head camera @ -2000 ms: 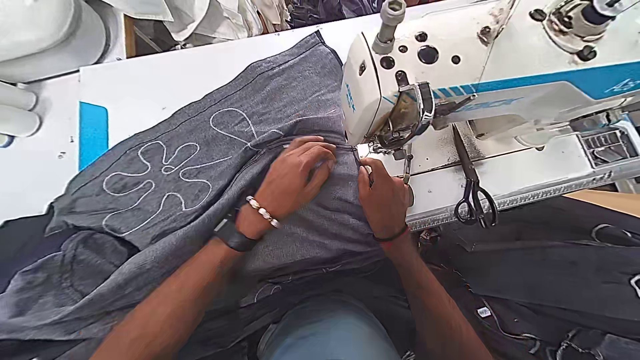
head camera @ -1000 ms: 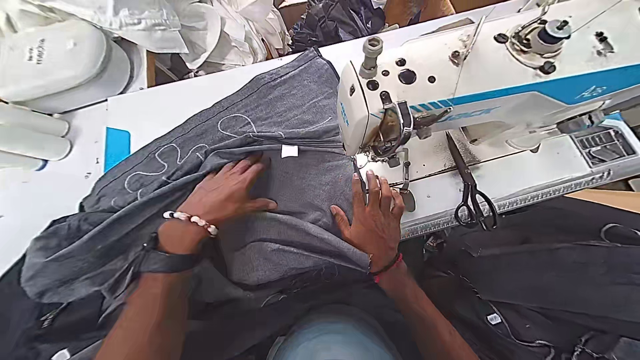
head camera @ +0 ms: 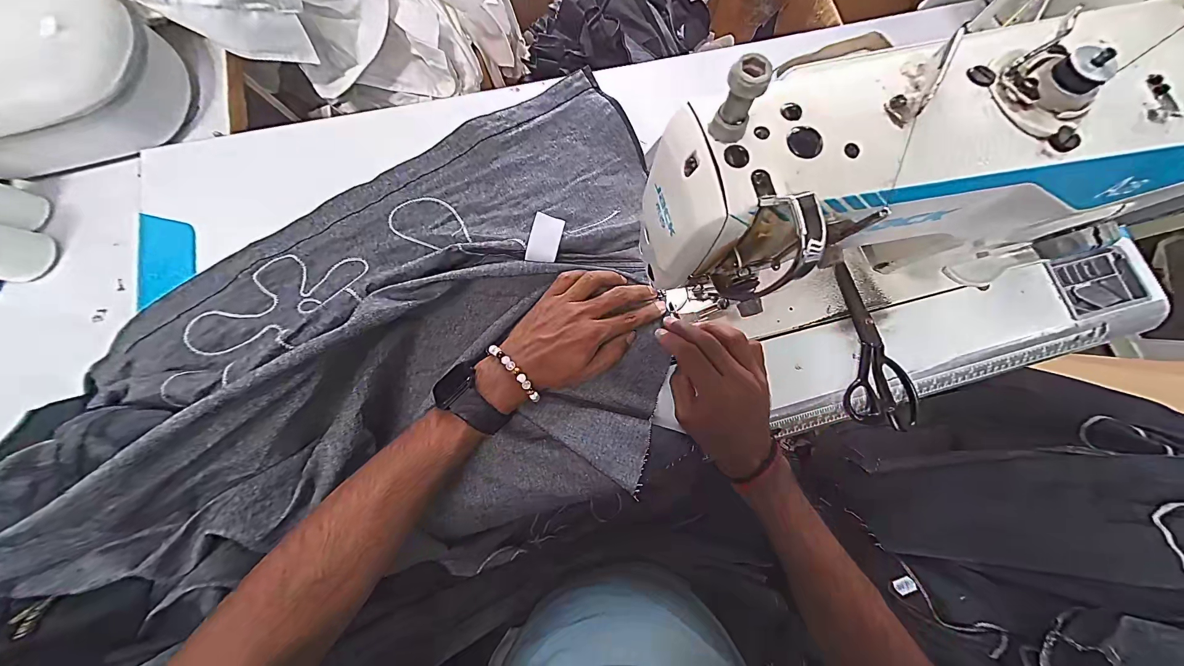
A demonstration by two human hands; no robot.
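Note:
A dark grey denim garment [head camera: 444,370] with white stitched outlines lies across the white table, its right edge under the needle area of a Jack sewing machine [head camera: 888,176]. My left hand [head camera: 583,324], wearing a beaded bracelet and a dark watch, lies on the cloth with its fingertips beside the presser foot [head camera: 694,301]. Just below that foot, my right hand [head camera: 721,384] pinches the cloth's edge between thumb and fingers. A small white label [head camera: 545,237] rests on the garment above my left hand. The needle itself is hard to make out.
Black-handled scissors [head camera: 879,379] lie on the machine bed, right of my right hand. Dark garments [head camera: 999,490] hang or lie at the lower right. White thread cones [head camera: 23,231] stand at the left edge. White cloth pieces [head camera: 398,46] are piled behind the table.
Both hands lay spread on the cloth one second ago; now my left hand is farther right by the presser foot, and my right fingers have closed on the edge. More of the stitched outline shows.

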